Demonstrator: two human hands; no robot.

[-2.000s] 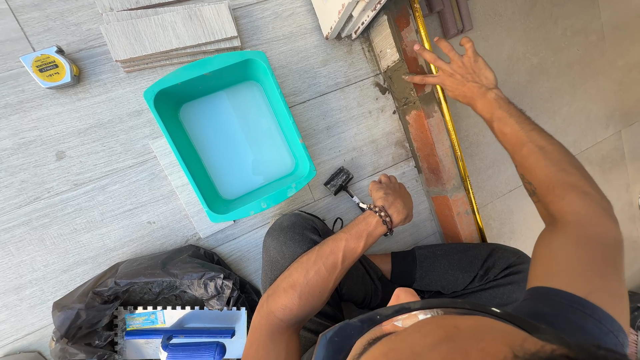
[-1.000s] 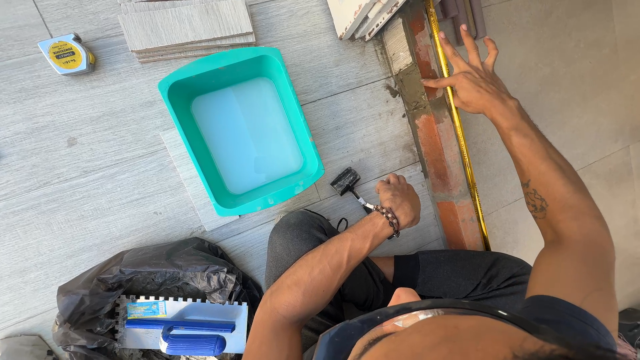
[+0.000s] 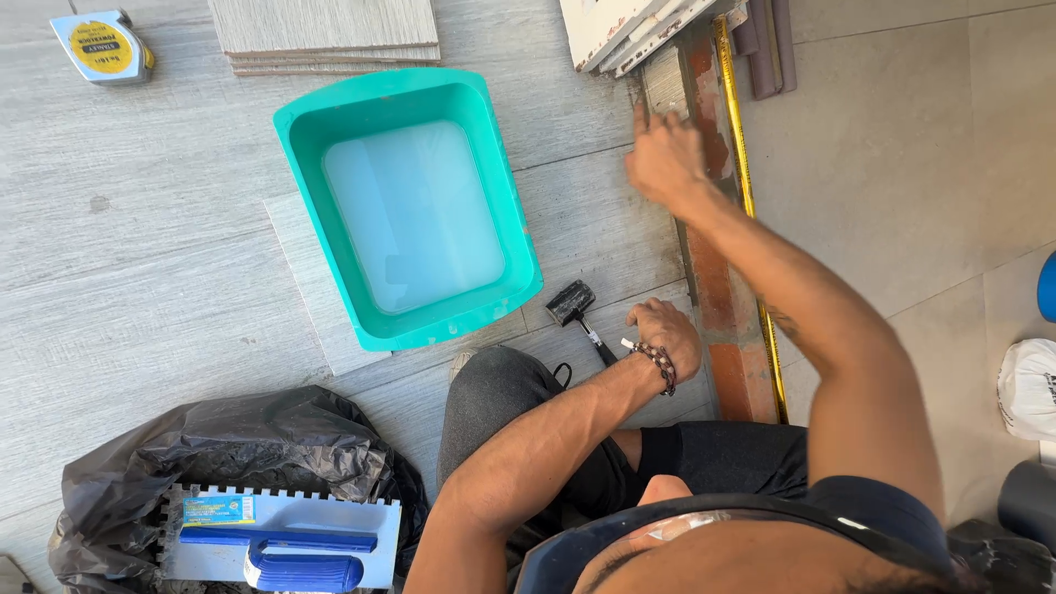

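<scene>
My right hand point(image 3: 668, 161) is over the edge of the floor tiles beside a narrow tile piece point(image 3: 664, 82), index finger extended and other fingers bent, with nothing visible in it. Lower down, my left hand point(image 3: 670, 334), with a bracelet at the wrist, is curled near the tiled floor; its palm is hidden. A black-headed mallet point(image 3: 571, 303) lies beside it, handle pointing toward the wrist. Along the exposed brick strip point(image 3: 711, 280) runs a yellow metallic-looking strip point(image 3: 747, 186). A teal basin point(image 3: 404, 334) holds cloudy liquid.
A blue-handled notched trowel point(image 3: 305, 540) lies on a black plastic bag point(image 3: 239, 429). Stacked tiles point(image 3: 326, 25) and a Stanley tape measure point(image 3: 103, 48) are at upper left. White chipped frame pieces point(image 3: 606, 29) stand above the brick strip.
My right hand has moved left from over the yellow strip to the floor-tile edge. Its spread fingers have changed to a pointing shape. My left hand stays beside the mallet.
</scene>
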